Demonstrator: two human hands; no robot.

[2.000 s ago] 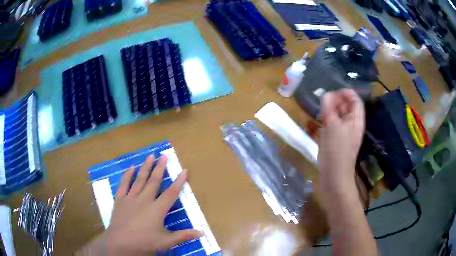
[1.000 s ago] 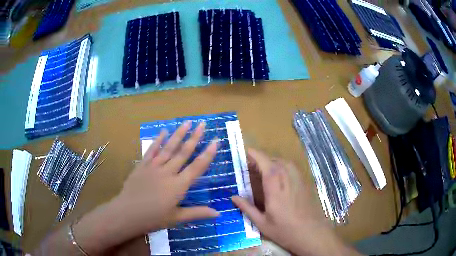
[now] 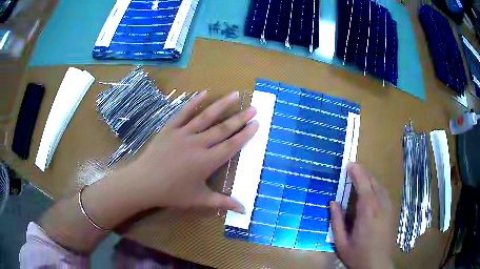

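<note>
The blue solar cell panel (image 3: 302, 157) lies flat before me, crossed by pale lines. A wide white edge strip (image 3: 255, 152) runs along its left side and a narrower white edge strip (image 3: 351, 137) along its right. My left hand (image 3: 184, 152) is flat with spread fingers. Its fingertips and thumb touch the left strip, and it holds nothing visible. My right hand (image 3: 363, 218) is at the panel's lower right edge, thumb and index finger apart on either side of the right strip. Its other fingers are hidden.
Tangled cut ribbons (image 3: 131, 105), a white strip stack (image 3: 62, 115) and a black bar (image 3: 28, 121) lie left. A ribbon bundle (image 3: 415, 184), another white strip stack (image 3: 443, 178) and a white bottle (image 3: 464, 122) are right. A finished panel stack (image 3: 145, 29) and dark cell stacks (image 3: 366, 39) lie behind.
The view has turned left. My left hand has moved off the panel's middle to its left white strip. My right hand remains by the right edge.
</note>
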